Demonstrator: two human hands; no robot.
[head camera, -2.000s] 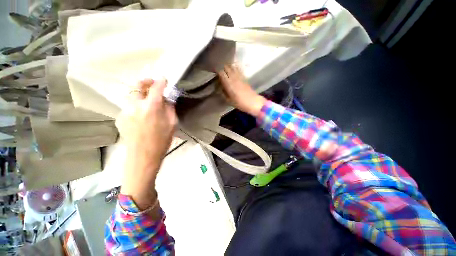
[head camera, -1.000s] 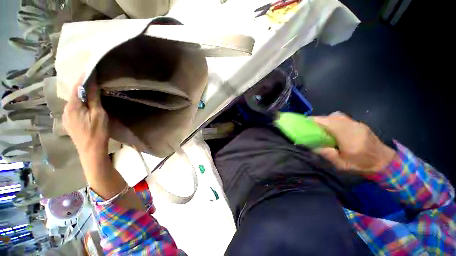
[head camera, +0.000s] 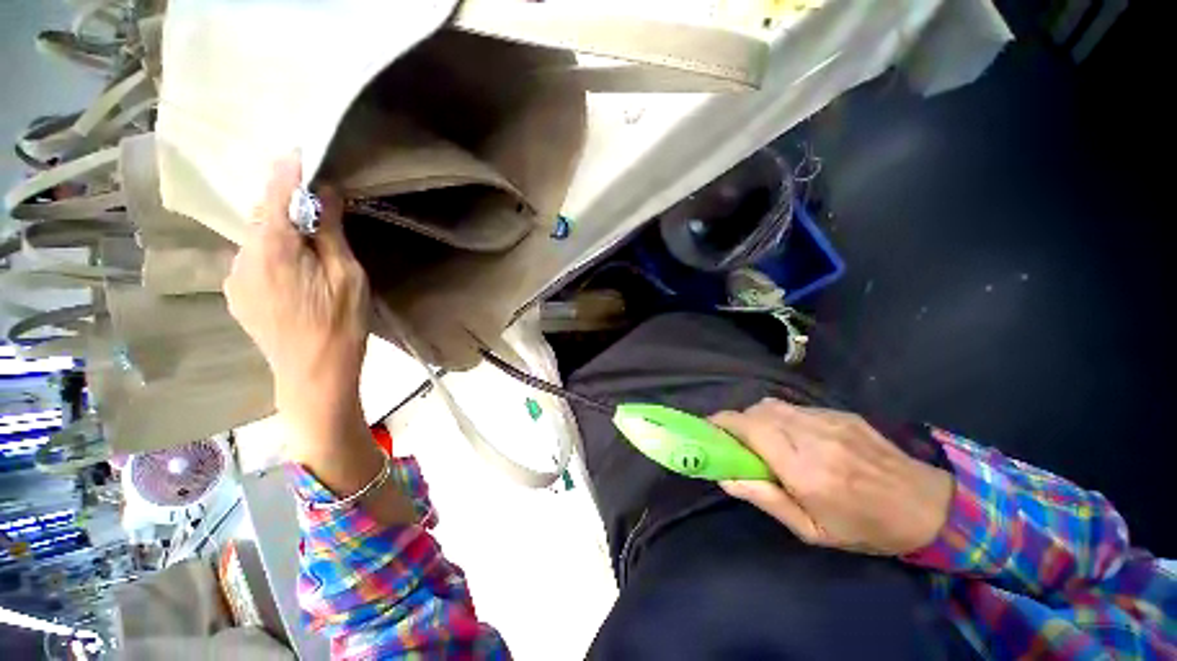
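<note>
A beige-grey tote bag (head camera: 516, 278) lies on its side with its opening facing me. Its inner zip pocket (head camera: 445, 194) gapes open. My left hand (head camera: 303, 291) grips the bag's edge at the left of the opening, beside a piece of hardware in clear wrap (head camera: 305, 211). My right hand (head camera: 845, 478) holds the bright green tool (head camera: 691, 443) over my dark lap. A dark cord or thin part runs from the tool's left end towards the bag's lower edge. One handle loop (head camera: 620, 41) lies above the opening, the other hangs below.
More beige bags (head camera: 174, 355) stand at the left. A pink and white fan (head camera: 177, 475) is at the lower left. A blue bin (head camera: 813, 258) with a dark round container is on the floor at the right. A white board (head camera: 516, 562) with green bits lies below the bag.
My right hand came out of the bag and now holds the green tool, which earlier lay on my lap. The bag's opening has turned towards me, and the pocket shows open.
</note>
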